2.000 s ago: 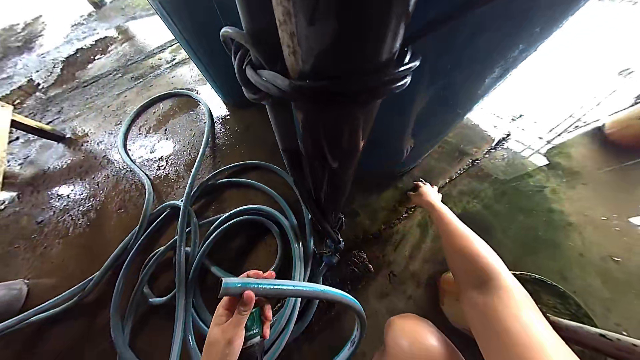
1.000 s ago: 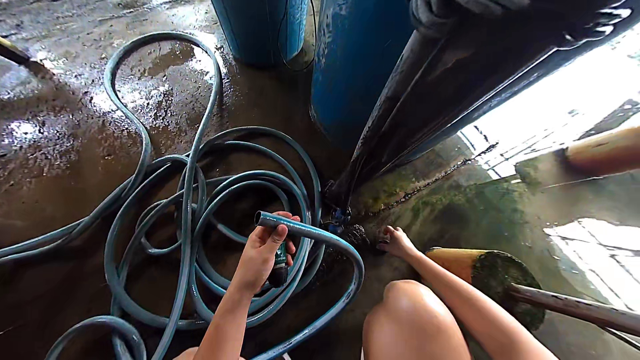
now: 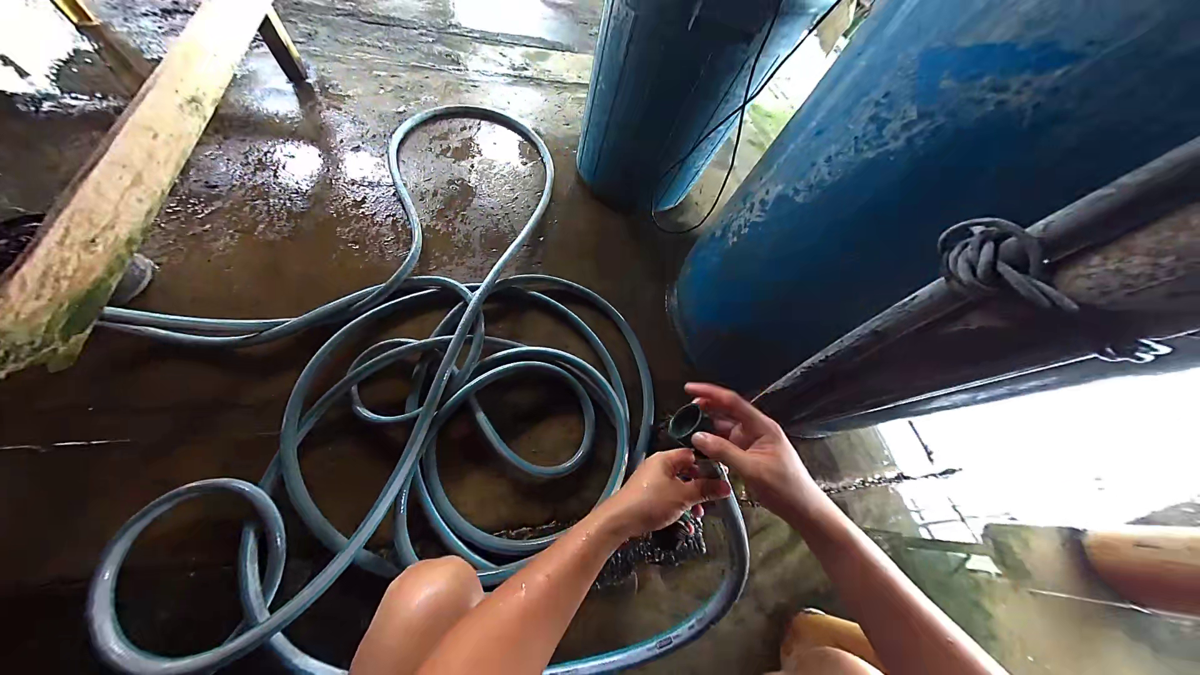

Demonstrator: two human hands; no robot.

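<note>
My left hand [image 3: 667,487] grips the end of a blue-grey hose [image 3: 736,553], just under a dark green pipe fitting [image 3: 689,422]. The fingers of my right hand [image 3: 741,436] are on that fitting, whose round open mouth faces up and to the left. Both hands are close together, and where the fitting meets the hose is partly hidden by my fingers. From my hands the hose curves down and back to the left. More of the hose [image 3: 450,375] lies in loose, overlapping coils on the wet floor to the left.
Blue cylindrical containers [image 3: 647,103] [image 3: 872,159] stand beyond my hands. A dark pole [image 3: 872,328] with a knotted rope [image 3: 994,262] slants along the right. A weathered plank [image 3: 122,178] is at upper left. An orange-brown cylindrical thing [image 3: 1144,562] lies at the right on the wet floor.
My right hand has come up from near the floor by the pole and joined my left hand at the hose end and fitting. The view has shifted.
</note>
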